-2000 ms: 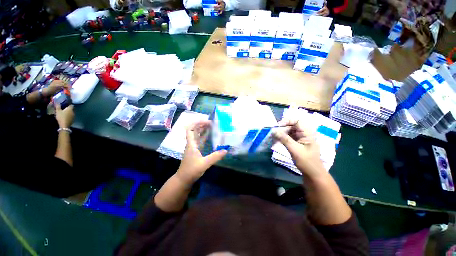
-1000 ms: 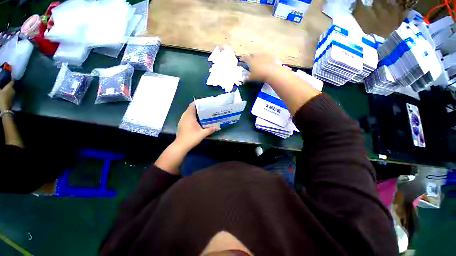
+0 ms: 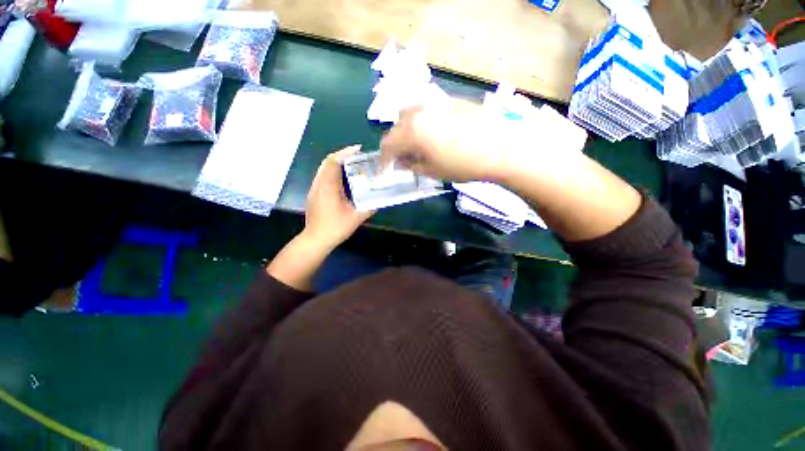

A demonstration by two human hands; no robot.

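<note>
My left hand (image 3: 331, 204) holds an erected white carton (image 3: 384, 192) by its left side, with the open mouth facing up. My right hand (image 3: 413, 145) is over the carton with its fingers at the mouth; whether it holds an insert there cannot be told. White paper inserts (image 3: 397, 79) lie in a loose heap beyond the carton. Flat cartons (image 3: 496, 204) lie in a pile to the right, partly hidden by my right forearm.
A flat bubble bag (image 3: 256, 148) lies left of my left hand, with filled bubble bags (image 3: 183, 106) beyond it. Carton stacks (image 3: 620, 84) stand at the right. A black tray (image 3: 688, 207) with a printed card (image 3: 733, 225) is at the right end. A tan board (image 3: 468, 35) lies at the back.
My right hand has come from the insert heap to the mouth of the carton. The carton, a moving blur between both hands at first, is now tilted open in my left hand. The view has moved down.
</note>
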